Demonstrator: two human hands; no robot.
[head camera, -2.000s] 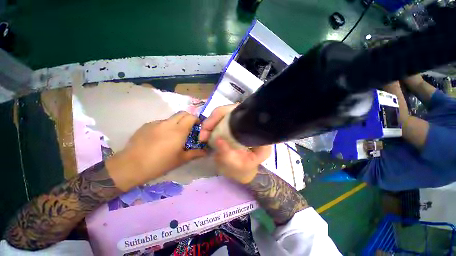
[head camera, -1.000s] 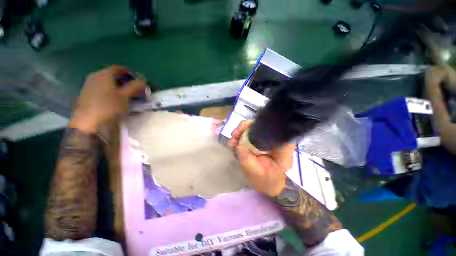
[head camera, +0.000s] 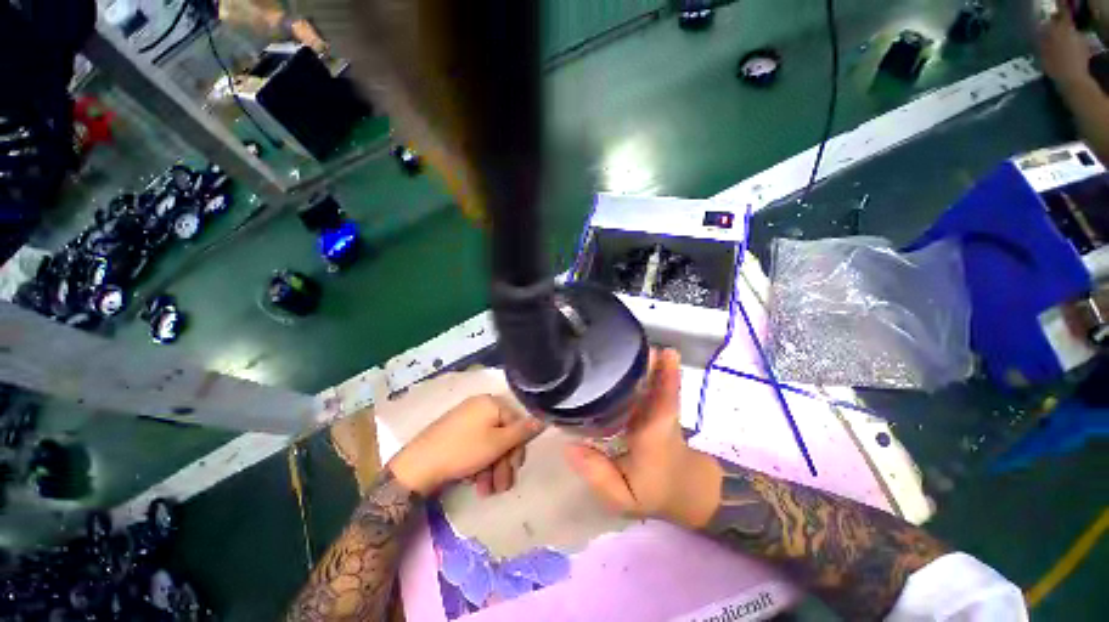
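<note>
The electric screwdriver (head camera: 590, 365) hangs upright close to the camera, its black body and round top blocking the view. My right hand (head camera: 657, 468) is closed around its lower grip. My left hand (head camera: 468, 447) is low over the worn middle of the pink mat (head camera: 632, 571), fingers curled, its fingertips next to the driver. Whether it holds anything is hidden by the fingers and the driver. The white and blue screw feeder (head camera: 675, 326) stands behind my right hand, with small dark and silver pieces in its open top.
A clear plastic bag (head camera: 857, 322) with grey contents lies right of the feeder. Round black units (head camera: 292, 292) sit on the green belt and in heaps at left. A pale metal rail (head camera: 450, 349) runs behind the mat. A neighbour's blue feeder (head camera: 991, 261) and a person's arm are at right.
My left hand was over the belt edge with a dark object; now it is back over the mat beside the driver. The view has turned, and the driver looks more upright and covers the centre.
</note>
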